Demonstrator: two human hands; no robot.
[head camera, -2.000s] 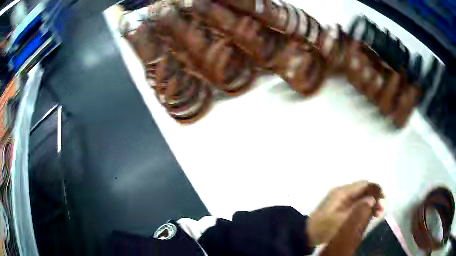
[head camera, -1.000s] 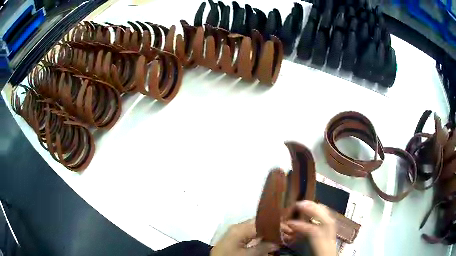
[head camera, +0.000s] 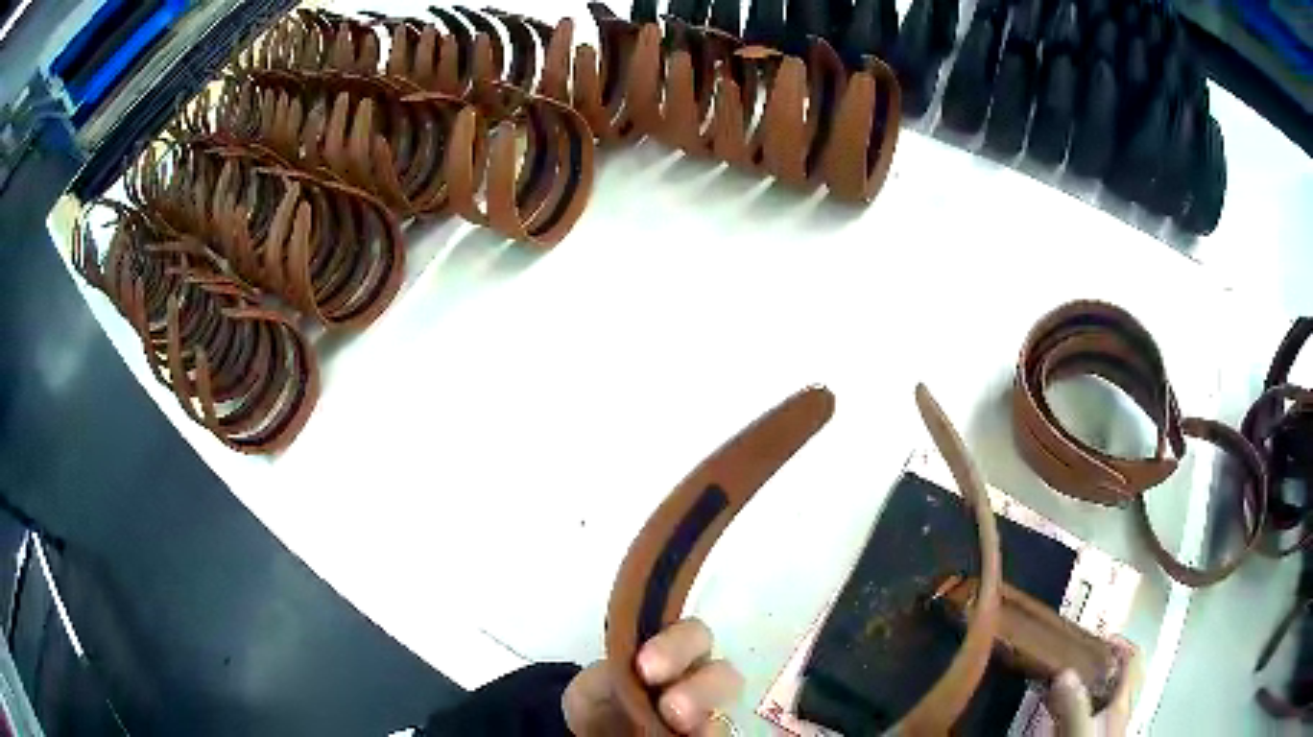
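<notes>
A curved brown leather strap (head camera: 706, 482) with a dark inner strip stands open in a C-shape, its two tapering ends pointing up and away. My left hand (head camera: 665, 688) grips it low on its left side. Its right arm passes over a black pad (head camera: 886, 590) with brown stains. The brown-stained clear applicator (head camera: 1044, 641) lies across the pad, partly behind the strap. My right hand (head camera: 1102, 703) is at the applicator's right end, fingers around it, partly cut off by the bottom edge. Whether the applicator touches the strap's edge is unclear.
The pad lies on a pale printed sheet (head camera: 1097, 588). Coiled brown straps (head camera: 1066, 446) sit right of it, with more loose straps (head camera: 1274, 461) at the far right. Rows of brown straps (head camera: 346, 259) stand at the left and far side, black straps (head camera: 1109, 123) at the far right side.
My left hand has turned the strap so its inner side and ends spread apart. My right hand has left the strap and moved right onto the applicator. The view has shifted slightly.
</notes>
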